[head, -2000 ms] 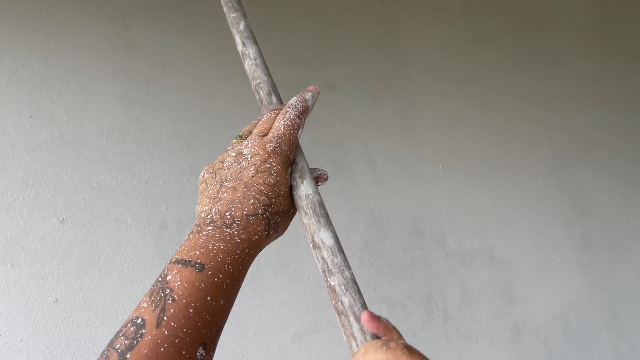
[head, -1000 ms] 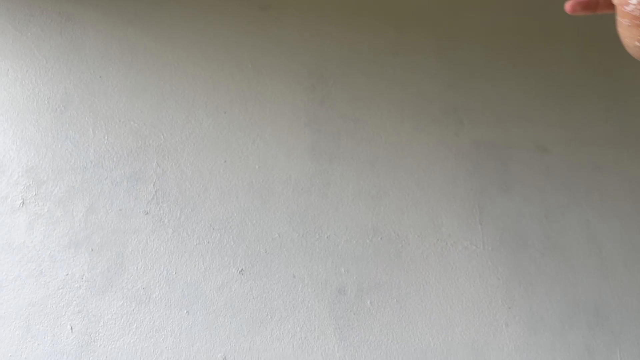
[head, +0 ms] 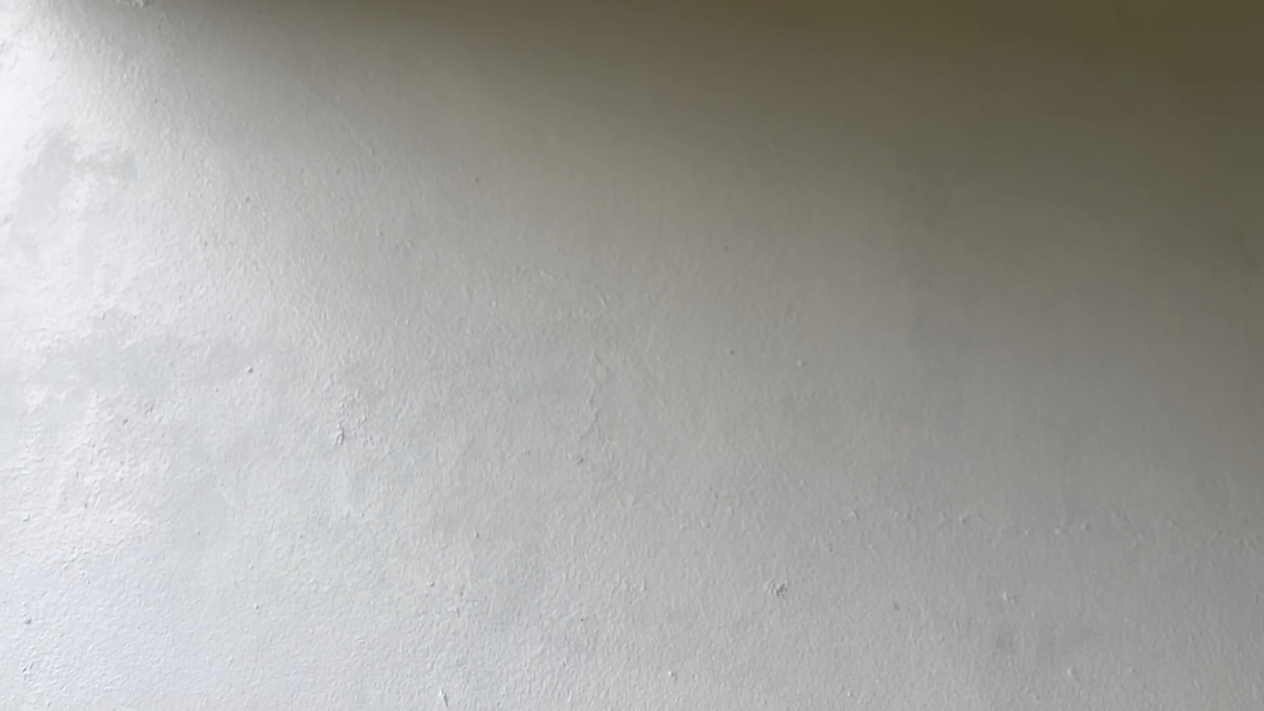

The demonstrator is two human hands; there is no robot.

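Neither my left hand nor my right hand shows in the head view now, so what they hold or touch cannot be seen. A painted wall (head: 632,395) fills the whole frame. Its surface is light grey and rough, with small bumps and flecks of paint. Toward the left edge the wall is brightly lit and wet-looking patches show there; the upper right lies in brownish shadow. The pole is out of view.
Small raised flaws (head: 777,589) stand out on the lower part of the wall, and a rough paint fleck (head: 340,433) sits left of the middle.
Two seconds ago my left hand was around a paint-spattered pole, with part of another hand low on it; a hand showed at the upper right one second ago. All have left view as the view shifted.
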